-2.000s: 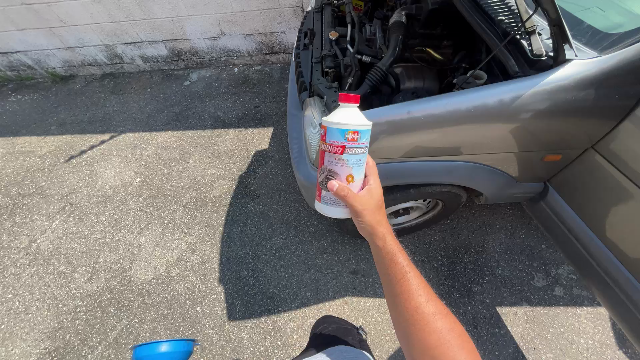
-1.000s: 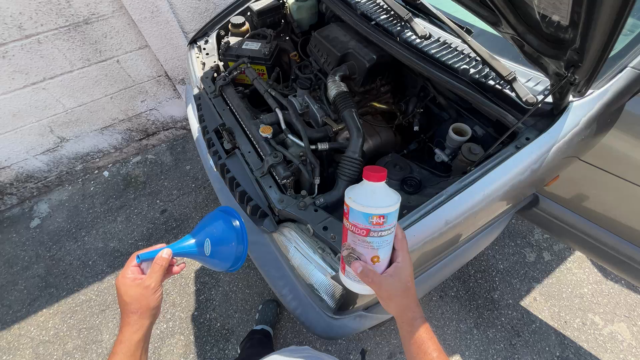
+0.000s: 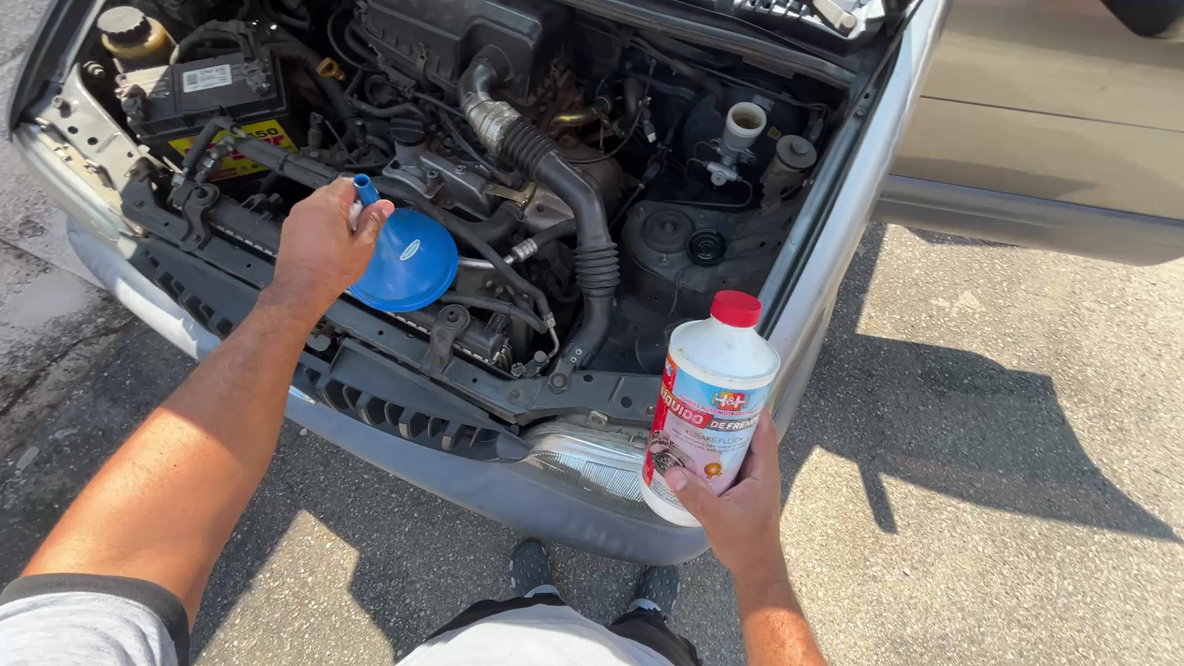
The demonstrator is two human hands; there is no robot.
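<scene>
My left hand [image 3: 326,236] grips a blue plastic funnel [image 3: 407,262] by its spout, which points up while the wide mouth faces down over the front of the engine bay. In my right hand [image 3: 740,504] is a white bottle of brake fluid [image 3: 712,407], upright, with its red cap [image 3: 735,309] on. The bottle is above the headlight [image 3: 592,462]. Beyond it, the brake fluid reservoir [image 3: 745,120] stands without a cap at the rear of the bay. A round black cap [image 3: 706,247] lies on the strut tower.
A car battery [image 3: 217,97] sits at the left of the bay. A ribbed air intake hose [image 3: 564,185] crosses the middle, near the engine. The car's fender [image 3: 846,222] and an open door [image 3: 1036,120] are at the right. My feet stand on asphalt before the bumper [image 3: 499,499].
The funnel has gone from beside the front of the car to over the engine bay, its spout now up. The bottle remains in my right hand. The view has moved closer over the bay.
</scene>
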